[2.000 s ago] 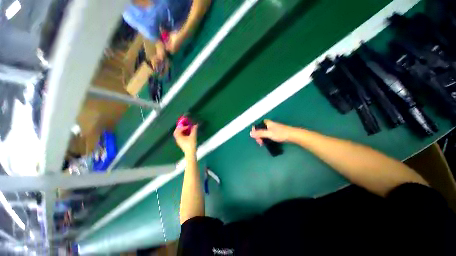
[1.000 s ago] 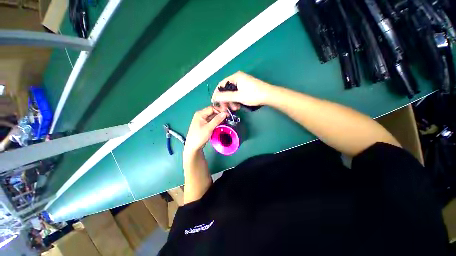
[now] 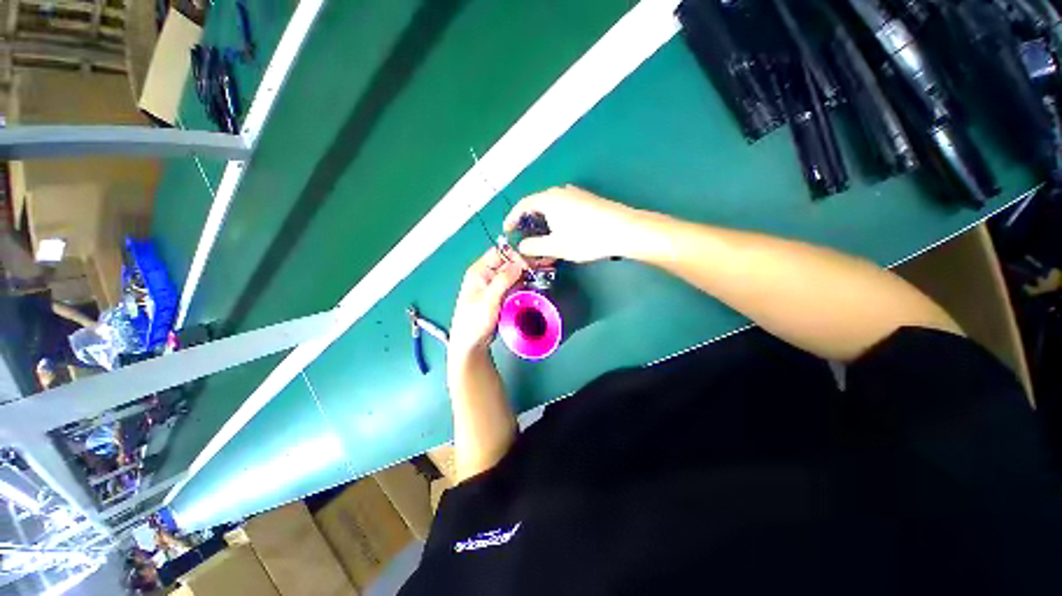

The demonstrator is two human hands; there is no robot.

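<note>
The dryer head [image 3: 531, 325], with a bright pink round face and dark centre hole, is held over the green bench. My left hand [image 3: 486, 291] holds it at the neck, fingers beside a small metallic part [image 3: 542, 278]. My right hand [image 3: 571, 224] is closed around a black piece [image 3: 531, 225], likely the handle shell, just above the neck; most of it is hidden by the fingers. Thin lead wires [image 3: 490, 182] stick out past my fingers towards the white rail. Cutters with blue grips [image 3: 420, 347] lie open on the bench left of my left hand.
A pile of black handle shells [image 3: 844, 93] lies at the upper right. A white rail [image 3: 431, 236] separates the bench from the green belt [image 3: 384, 140]. A grey metal post [image 3: 210, 354] crosses at left. A blue plastic bag [image 3: 153, 285] and cardboard boxes [image 3: 290, 554] lie beyond and below.
Since two seconds ago, the pink-faced head has come from over the belt to the bench and my hands have met at its neck. Over the last second they stay together, with wires now showing.
</note>
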